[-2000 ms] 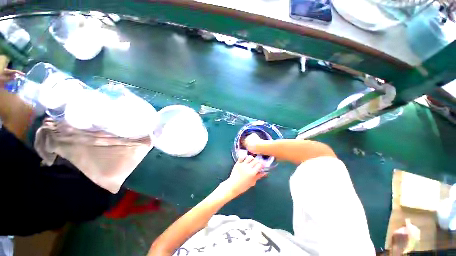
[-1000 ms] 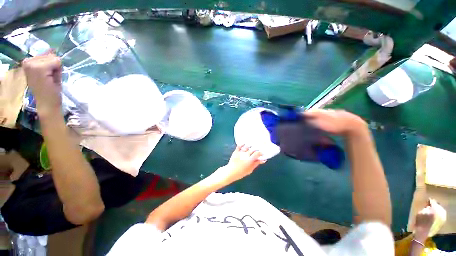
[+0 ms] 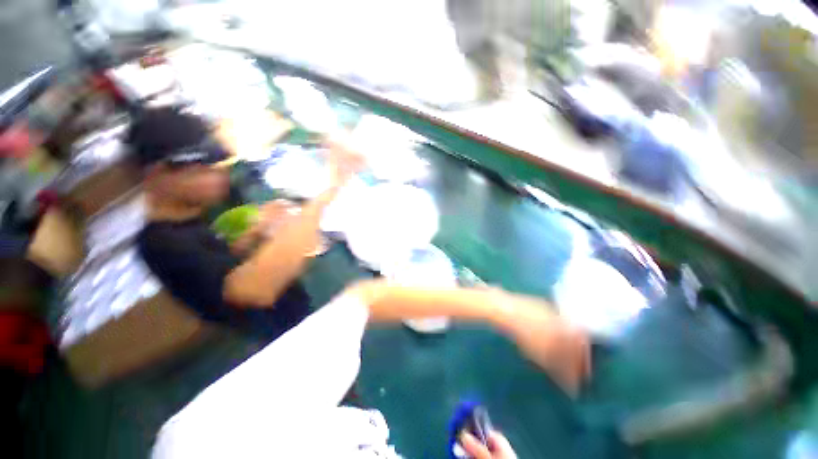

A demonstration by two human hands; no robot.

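Note:
The view is blurred. My left arm reaches across the bench, and my left hand point(image 3: 563, 354) is just below a white and clear housing point(image 3: 599, 296). Blur hides whether they touch and how the fingers are set. My right hand point(image 3: 489, 445) is cut off by the bottom edge. Its fingers hold a blue cloth point(image 3: 463, 420) with a dark part showing. Another white housing point(image 3: 422, 278) lies partly behind my left forearm.
A coworker in a black cap and top point(image 3: 193, 260) sits on the left beside more white housings point(image 3: 390, 224). A carton point(image 3: 134, 336) full of white pieces stands behind them. A green-framed shelf point(image 3: 538, 166) crosses the back, and a pale bar point(image 3: 709, 403) lies right.
The view has swung left. My left hand has left the white housing it held near my body and now reaches far out. My right hand, with the blue cloth, is now at the bottom edge.

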